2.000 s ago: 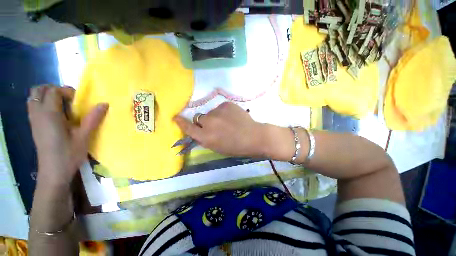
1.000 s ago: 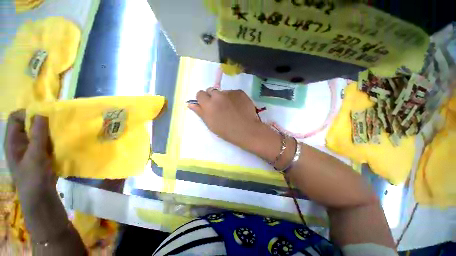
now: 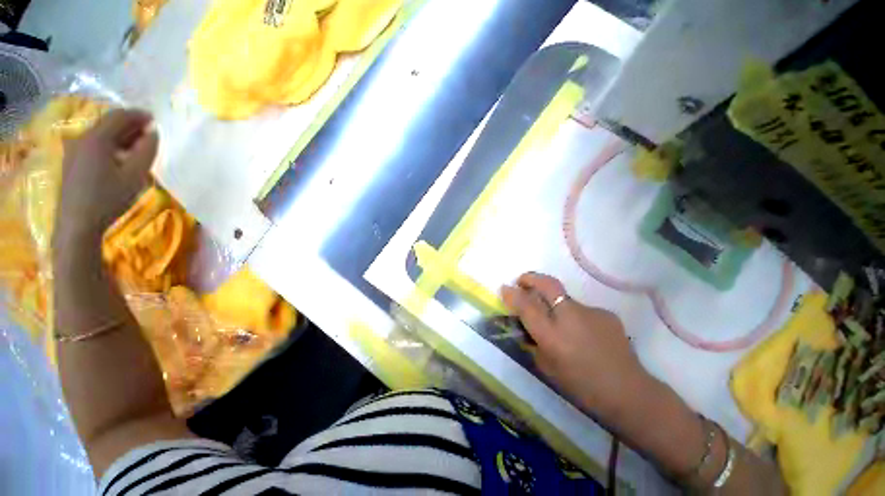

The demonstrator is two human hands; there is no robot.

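Observation:
My left hand (image 3: 112,160) is blurred, with its fingers curled, over a clear plastic bag of yellow panels (image 3: 150,242) at the left; whether it grips anything is unclear. My right hand (image 3: 563,325) rests low over the white template sheet (image 3: 524,232), curled around the thread snips, which are mostly hidden by the fingers. A dark red cord (image 3: 613,460) shows below the right wrist. A pink placement outline (image 3: 573,228) curves around the pale green clamp frame (image 3: 723,276). Stacked yellow panels (image 3: 257,63) lie at the upper left, the top one with a label.
The machine head (image 3: 737,184) with a handwritten tape note (image 3: 825,136) covers the upper right. A label pile (image 3: 844,358) lies on yellow fabric (image 3: 776,373) at the lower right. A shiny metal bed plate (image 3: 388,184) runs diagonally between the panel stack and the template.
The view has swung left. My left hand has let go of the labelled yellow panel and moved over to the bag. My right hand has shifted to the template's near edge.

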